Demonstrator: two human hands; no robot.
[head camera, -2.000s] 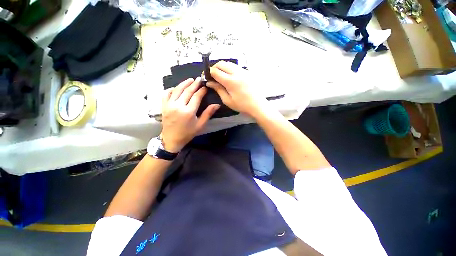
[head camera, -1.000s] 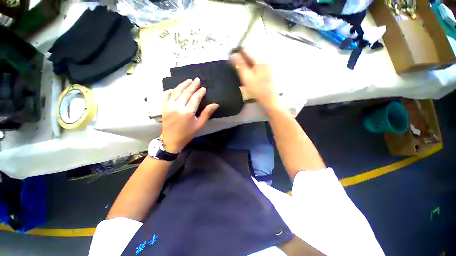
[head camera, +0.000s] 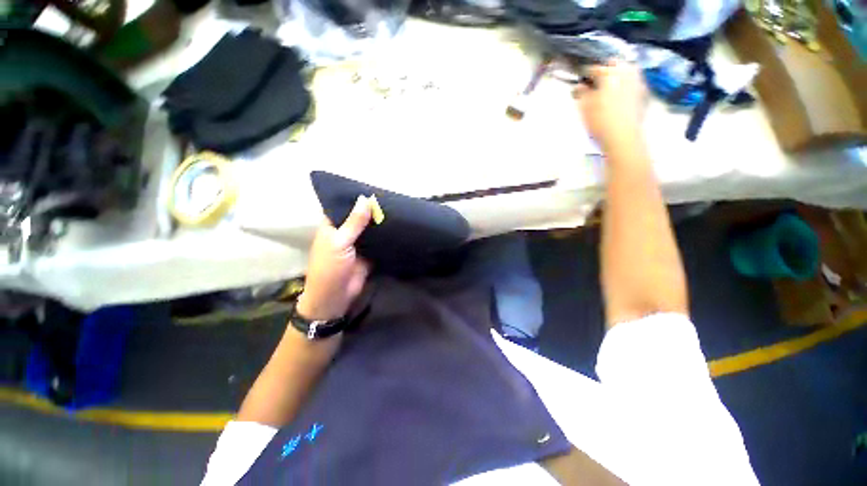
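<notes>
My left hand (head camera: 335, 266) grips a black fabric panel (head camera: 414, 231) by its left part, tilted above the table's front edge. A small yellow-gold piece (head camera: 376, 210) shows on the panel beside my left fingers. My right hand (head camera: 611, 100) is stretched out to the upper right, by the plastic bag and black items. Something dark shows at its fingertips, but blur hides whether it is held. A small tool (head camera: 516, 111), possibly the hammer, lies left of my right hand. Small metal ornaments (head camera: 385, 85) lie scattered on the pale work surface.
A black panel pile (head camera: 238, 93) and a tape roll (head camera: 202, 190) are at left, beside a dark green machine (head camera: 67, 76). A thin dark strip (head camera: 494, 190) lies near the front edge. A cardboard box (head camera: 808, 100) is at right, above a teal basket (head camera: 775, 249).
My left hand has lifted and tilted the panel towards me. My right hand has moved from beside the panel, where it held the hammer, to the upper right. The whole view has shifted slightly.
</notes>
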